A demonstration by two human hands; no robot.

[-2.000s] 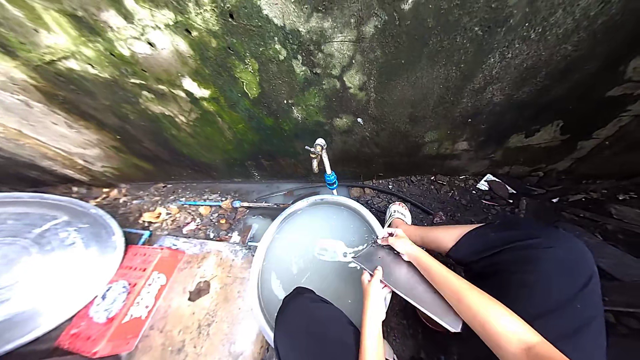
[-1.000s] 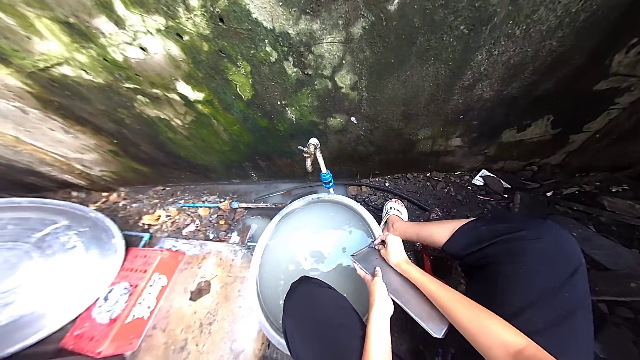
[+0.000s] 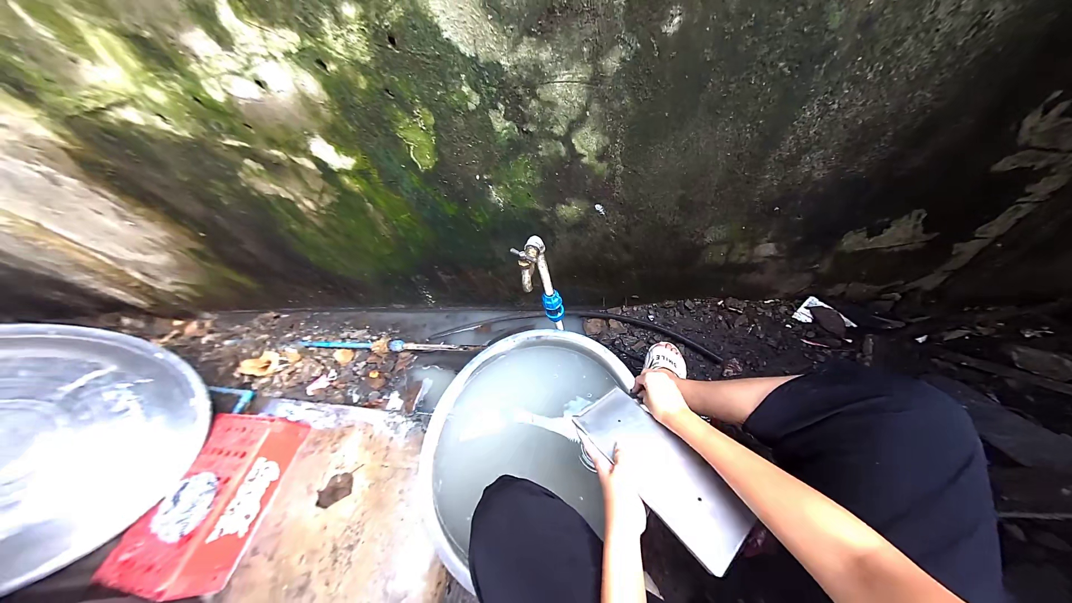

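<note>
A flat grey metal sheet or panel [image 3: 678, 477] slants across the right rim of a round metal basin [image 3: 469, 377] of cloudy water. My left hand [image 3: 611, 469] grips its lower left edge, over the water. At its upper corner, by the basin's rim, my right hand [image 3: 662, 394] is closed on the edge. The panel's near end extends outside the basin, between my forearms. Ripples show in the water beside my left hand.
Behind the basin a tap [image 3: 531, 255] rises on a pipe before a mossy wall [image 3: 469, 167]. A large metal tray [image 3: 92, 435] lies at left over a red plastic crate [image 3: 209, 511]. My knees flank the basin; a black hose [image 3: 653, 325] runs behind.
The panel has turned in my hands, and its broad face now shows brighter and wider. Both hands stay on it near the basin's right rim.
</note>
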